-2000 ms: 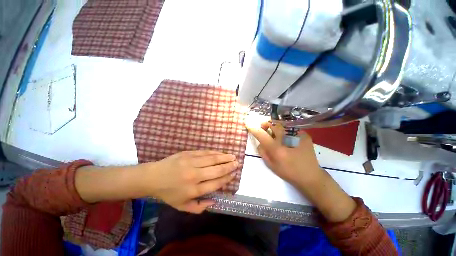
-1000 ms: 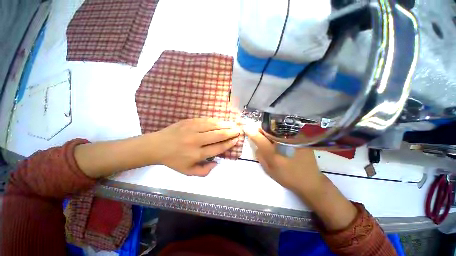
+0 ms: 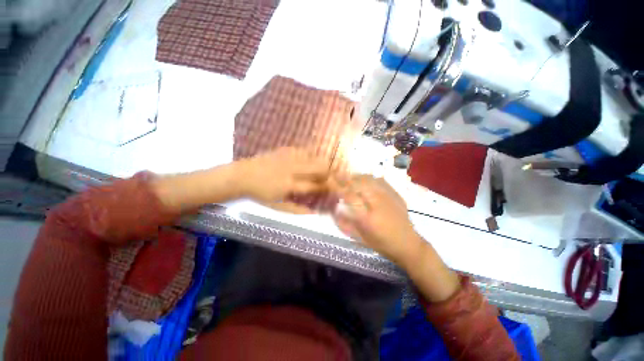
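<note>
A plaid pocket piece (image 3: 283,118) lies on the white table, its right edge beside the lit needle area of the sewing machine (image 3: 409,67). My left hand (image 3: 279,176) is blurred and lies over its near part, fingers curled at the near right corner. My right hand (image 3: 378,213) is at the same corner, right of the left hand, with thumb and fingers together at the cloth's edge. The fingertips of both hands are close together and blurred. The needle tip is lost in the glare.
Another plaid piece (image 3: 212,35) lies at the back left, near a drawn pocket outline (image 3: 139,109). A red pocket piece (image 3: 450,171), small black tool (image 3: 497,189), brown tab (image 3: 492,224) and red-handled scissors (image 3: 585,276) lie right. Finished pieces (image 3: 157,262) hang low left over a blue bin.
The view has shifted and turned, showing more of the machine and the red piece. My right hand has moved from the needle area to the plaid piece's near corner, beside my left hand.
</note>
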